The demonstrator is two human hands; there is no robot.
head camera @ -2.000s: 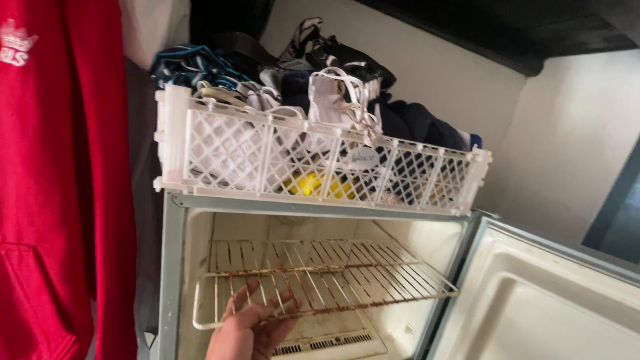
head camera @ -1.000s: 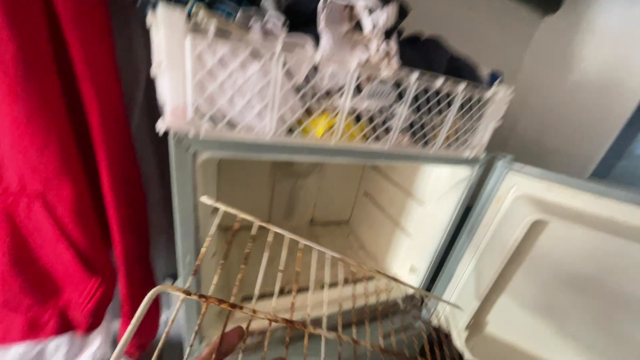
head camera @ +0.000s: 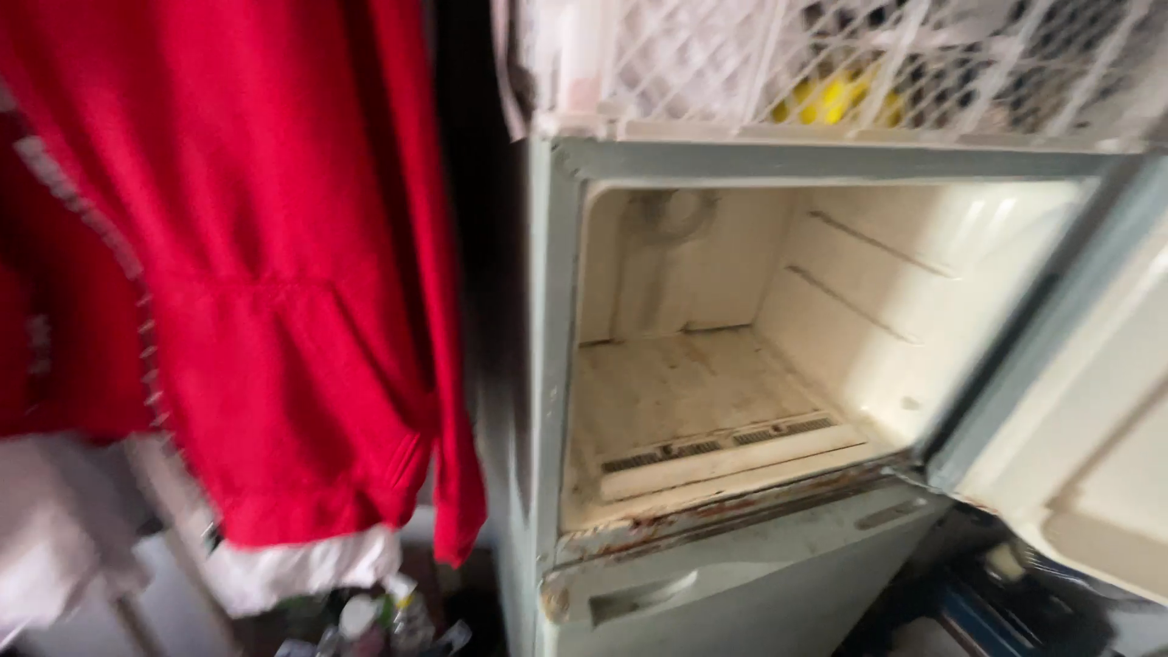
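Neither of my hands shows in the head view at this moment, and the wire shelf is out of sight too. The freezer compartment [head camera: 675, 383] of a grey refrigerator stands with its door [head camera: 1086, 438] swung out to the right. Inside are bare shelf ridges on the right wall, a vented strip [head camera: 730, 444] along the front of the stained floor, and a round mark on the back wall. Rust and dirt run along the lower front edge. Below is the closed lower door [head camera: 748, 584] with a recessed handle.
A white plastic crate [head camera: 684, 68] with cloth and something yellow in it rests on the refrigerator. A red zip hoodie [head camera: 246, 365] hangs at the left. Bottles [head camera: 411, 620] lie low beside the refrigerator; dark, blurred items sit beneath the open door.
The rusty wire shelf was inside the compartment with a hand at it, then came out tilted toward the camera; now shelf and hand are out of view. The view has shifted down and left.
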